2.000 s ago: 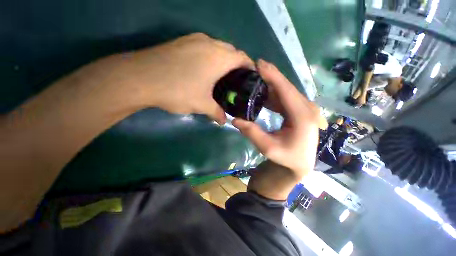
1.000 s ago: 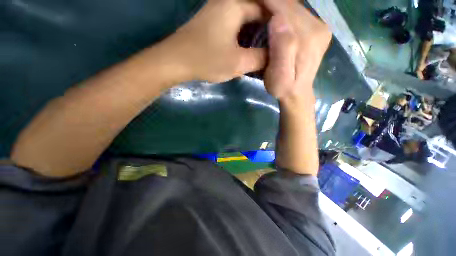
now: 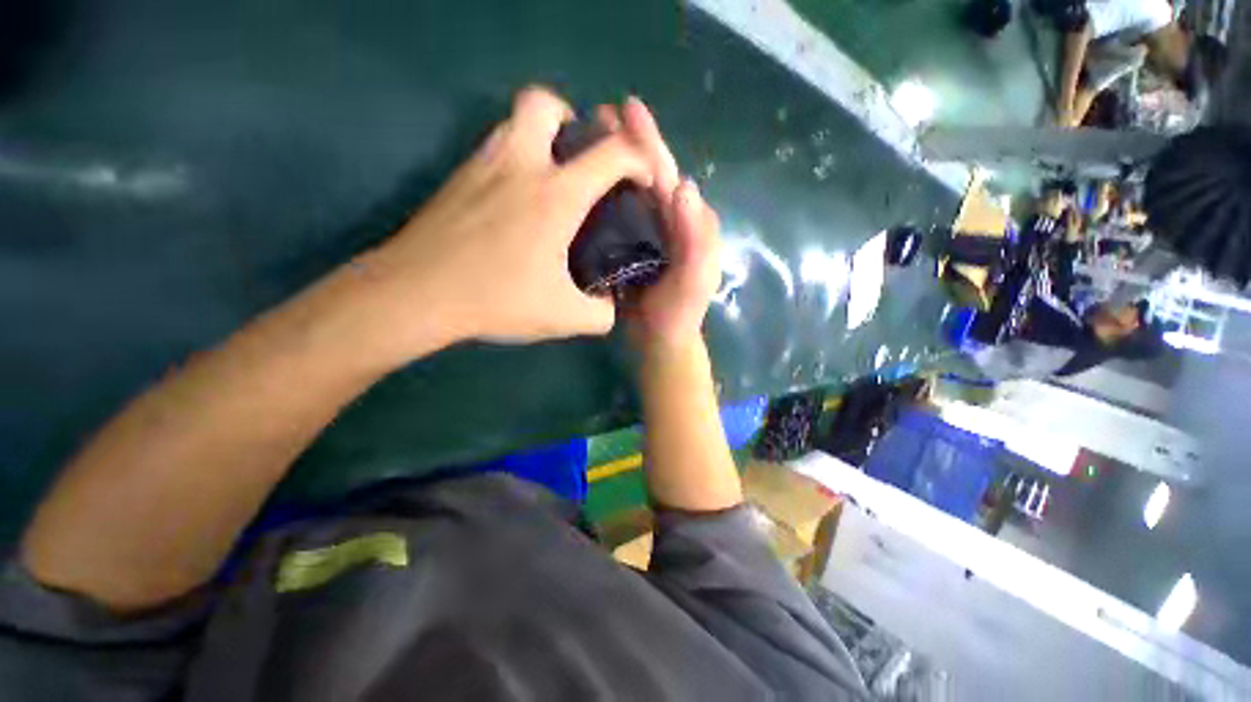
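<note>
A black cylindrical housing [image 3: 617, 241] is held between both hands above the dark green bench mat [image 3: 343, 82]. My left hand [image 3: 508, 233] wraps it from the left, with fingers over its top and the thumb near its lower edge. My right hand [image 3: 685, 261] holds it from the right side. A thin shiny ring shows at the housing's lower end. Its inside and any wires are hidden.
A white rail [image 3: 823, 62] edges the bench, with a green belt beyond. A white paper slip [image 3: 866, 280] and a small black round part [image 3: 901, 247] lie at right. Cartons, a blue bin [image 3: 933, 460], a black ribbed duct [image 3: 1207, 199] and other people are farther right.
The view has shifted. Both hands have come lower in the picture, and their grip has opened so that more of the black housing shows. The green spot seen earlier is out of sight.
</note>
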